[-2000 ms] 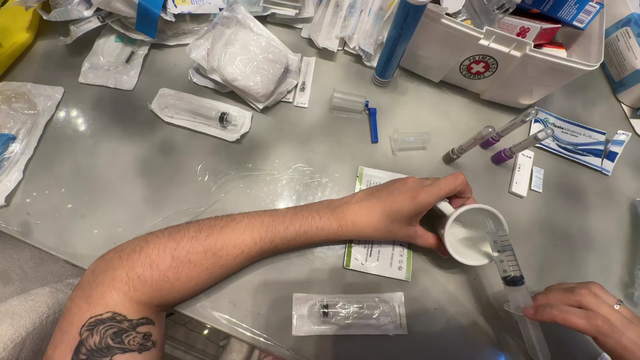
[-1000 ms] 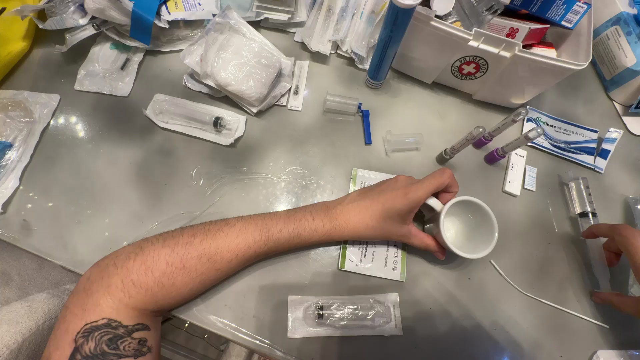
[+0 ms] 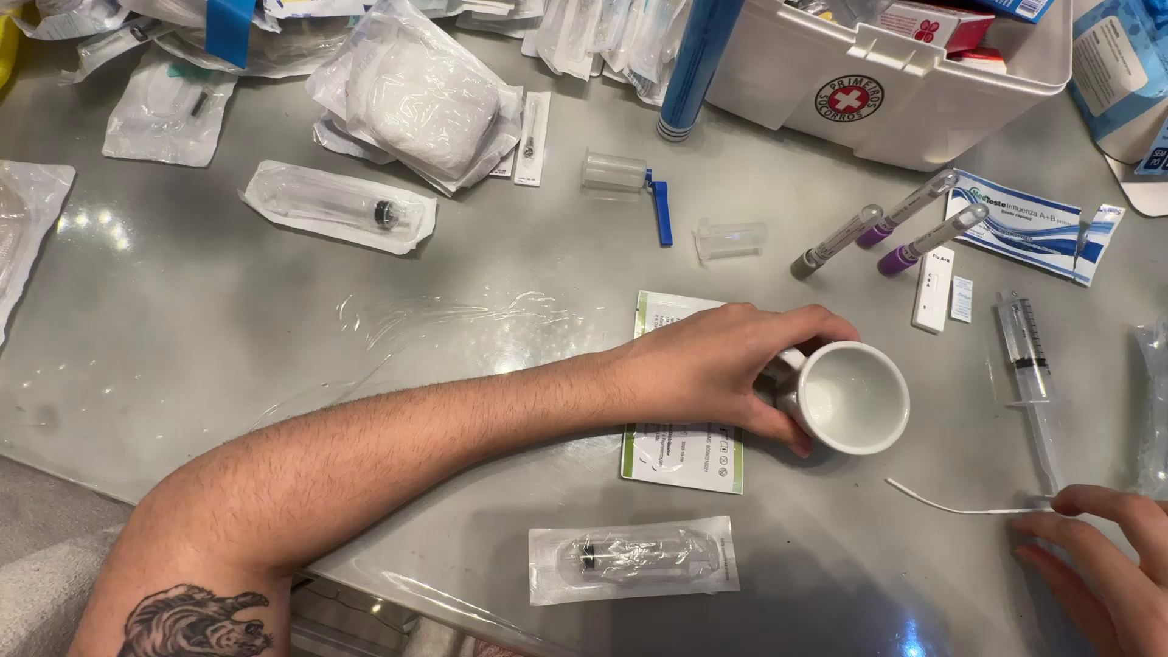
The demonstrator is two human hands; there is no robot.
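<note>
My left hand (image 3: 730, 365) grips a white ceramic cup (image 3: 853, 399) by its handle side; clear liquid seems to lie inside. Under the wrist is a green-edged paper packet (image 3: 683, 461). At the lower right, my right hand (image 3: 1100, 547) has its fingertips at a thin white swab stick (image 3: 967, 511) lying on the table; whether they pinch it cannot be told. Just above that hand lies a large plastic syringe (image 3: 1029, 365) with its plunger drawn out. A packaged syringe (image 3: 634, 558) is near the front edge, and another wrapped syringe (image 3: 338, 205) lies at the upper left.
Several capped sample tubes (image 3: 931, 239) lie beside a white test cassette (image 3: 933, 290) and a torn foil pouch (image 3: 1022, 224). A white first-aid box (image 3: 890, 91), a blue cylinder (image 3: 698, 64) and wrapped dressings (image 3: 429, 100) stand or lie along the back. Clear plastic caps (image 3: 730, 240) are mid-table.
Two seconds ago my right hand held the syringe at the cup; the syringe now lies on the table at the right. My right hand has moved down to the swab stick. My left hand still holds the cup.
</note>
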